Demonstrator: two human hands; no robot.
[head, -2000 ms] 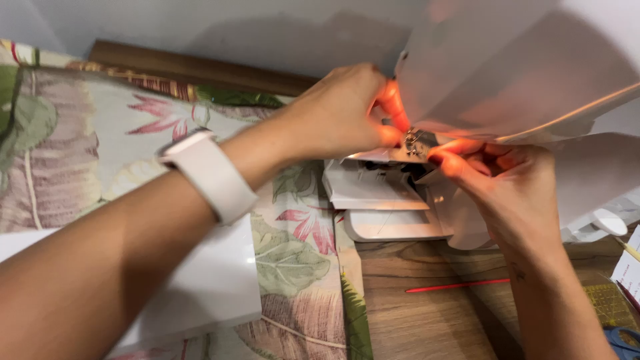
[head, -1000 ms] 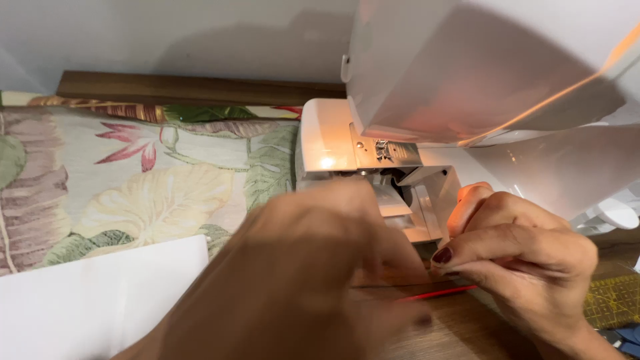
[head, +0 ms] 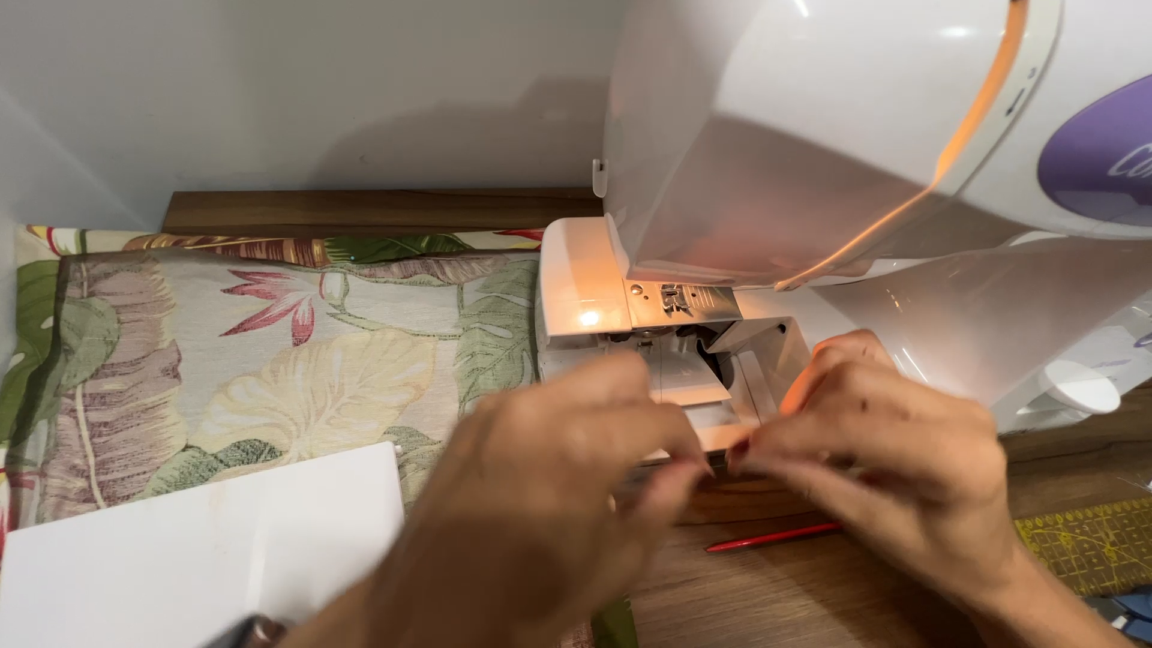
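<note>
A white sewing machine (head: 738, 162) fills the upper right, its lamp lighting the metal needle plate (head: 693, 301). Below that plate the bobbin compartment (head: 702, 369) stands open. My left hand (head: 558, 468), blurred, is in front of the machine with thumb and fingertips pinched together. Facing it, my right hand (head: 891, 450) has its fingertips pinched a short way to the right. Whether either hand holds something thin between its fingertips cannot be made out. A red stick-like tool (head: 774, 537) lies on the wooden table (head: 720, 594) just below my hands.
Floral fabric (head: 360, 360) covers the left side, with a white flat board or panel (head: 207, 540) on it. A yellow-marked transparent ruler (head: 1089, 544) lies at the right, near a white round knob-like part (head: 1080, 387). A grey wall (head: 360, 99) rises behind.
Two seconds ago both hands were at the needle plate; they have come down and away from it, uncovering the plate and the compartment. The view has shifted.
</note>
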